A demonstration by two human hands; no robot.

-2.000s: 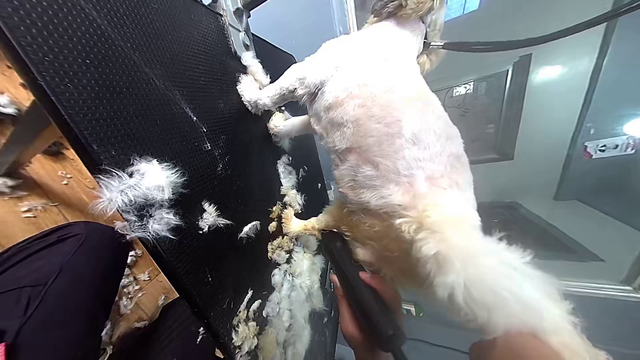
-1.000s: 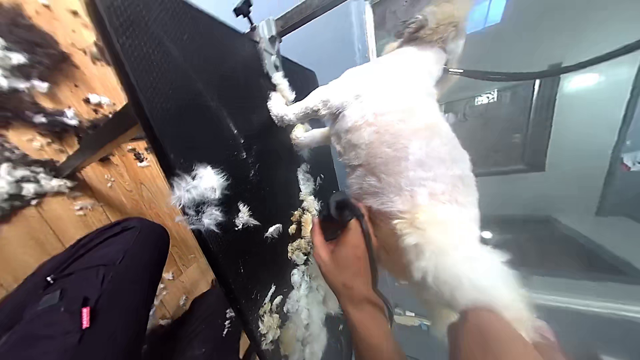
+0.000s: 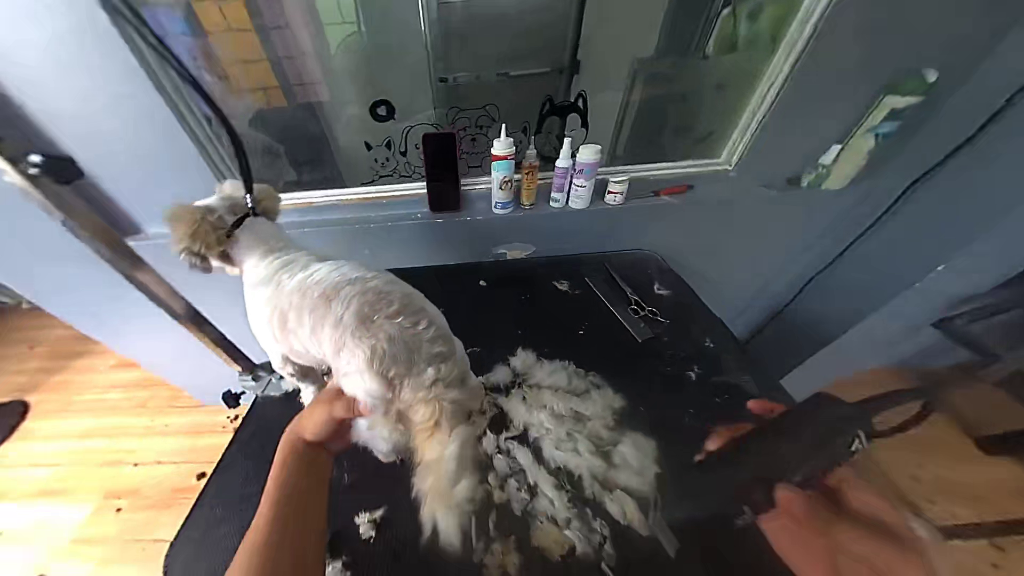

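Note:
A white dog with a tan head [image 3: 360, 320] stands on a black grooming table [image 3: 520, 300], facing away to the left, a black loop round its neck. My left hand [image 3: 330, 418] rests against the dog's flank by the hind leg, its fingertips partly hidden by the fur. Held over the right side of the table, my right hand [image 3: 832, 504] is closed round black corded electric hair clippers [image 3: 792, 440], blurred and away from the dog. A large pile of clipped white fur [image 3: 572, 432] lies between the dog and the clippers.
Grooming scissors [image 3: 636, 304] and a metal comb [image 3: 620, 310] lie near the table's far right corner. A phone [image 3: 442, 172], several bottles [image 3: 502, 174] and a small jar [image 3: 616, 190] line the window ledge. A metal grooming arm [image 3: 144, 280] rises at the left.
The view has swung widely and now shows the window ledge. The clippers, close to the dog's legs before, are now off to the right of it in my right hand.

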